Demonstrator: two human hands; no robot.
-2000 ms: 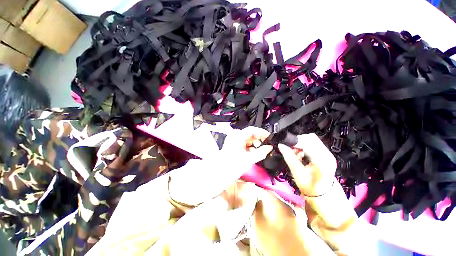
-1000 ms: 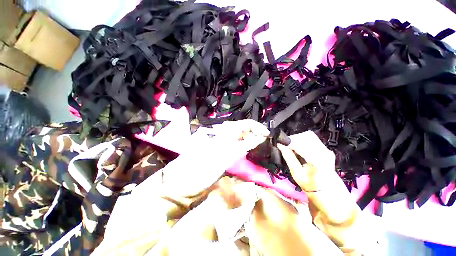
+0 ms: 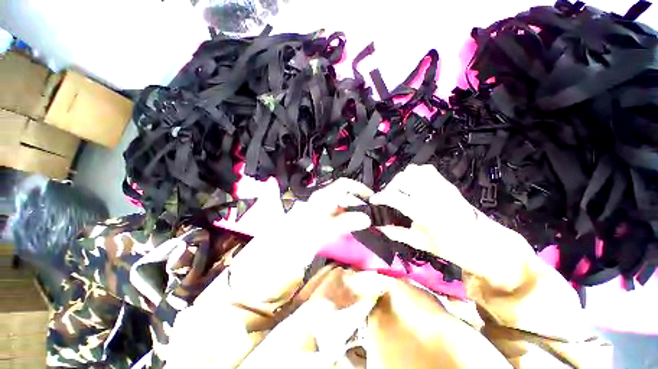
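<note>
My left hand (image 3: 328, 210) and my right hand (image 3: 413, 193) are close together at the table's near edge, both washed out by glare. Their fingers hold a black webbing strap (image 3: 375, 241) whose flat end hangs down over the pink tabletop. Whether a buckle is between the fingers is hidden. A heap of black straps with fitted pieces (image 3: 281, 108) lies beyond my left hand. Small black plastic buckles (image 3: 488, 193) lie in the middle pile, right of my right hand.
A large heap of loose black straps (image 3: 577, 94) lies at the right. Camouflage fabric (image 3: 101, 277) is at lower left beside the table. Cardboard boxes (image 3: 90, 108) and a dark plastic sack (image 3: 50, 220) stand at left. A clear plastic bag (image 3: 242, 14) lies at the far edge.
The long strap that ran from my hands up to the right no longer shows there; a strap now hangs below them. My right hand has turned and moved closer to my left. The view has shifted.
</note>
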